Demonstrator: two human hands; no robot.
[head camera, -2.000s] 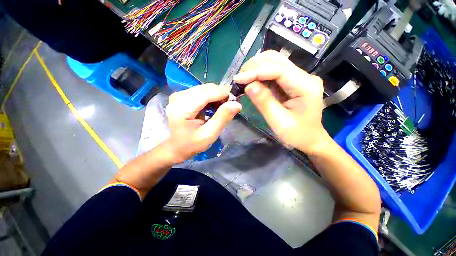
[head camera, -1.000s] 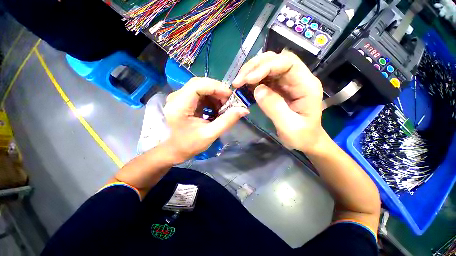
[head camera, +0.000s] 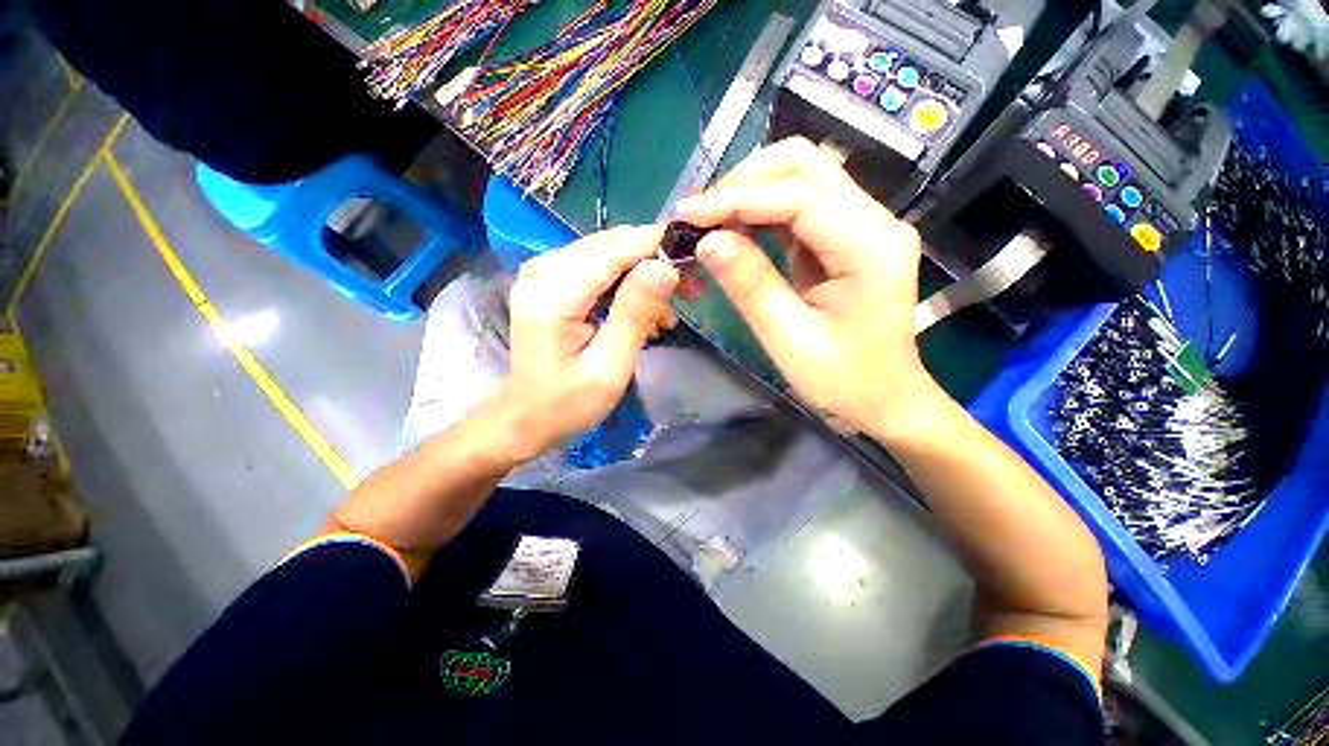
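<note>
A small dark connector housing is between the fingertips of both my hands, above my lap near the bench edge. My left hand pinches its lower left side with thumb and forefinger. My right hand holds its right side, thumb and forefinger closed on it. A thin pale strip or edge shows at the near side of the connector; I cannot tell whether it is tape. The wires are mostly hidden by my fingers.
Two dark grey tape dispensers stand at the upper right, a pale tape tongue sticking out of one. A blue bin of black-and-white leads is at right. A steel ruler and wire bundles lie on the bench. A blue stool stands left.
The connector has turned between my fingers, its dark face now showing where pale wires and a blue face showed one second ago. Both hands have shifted slightly.
</note>
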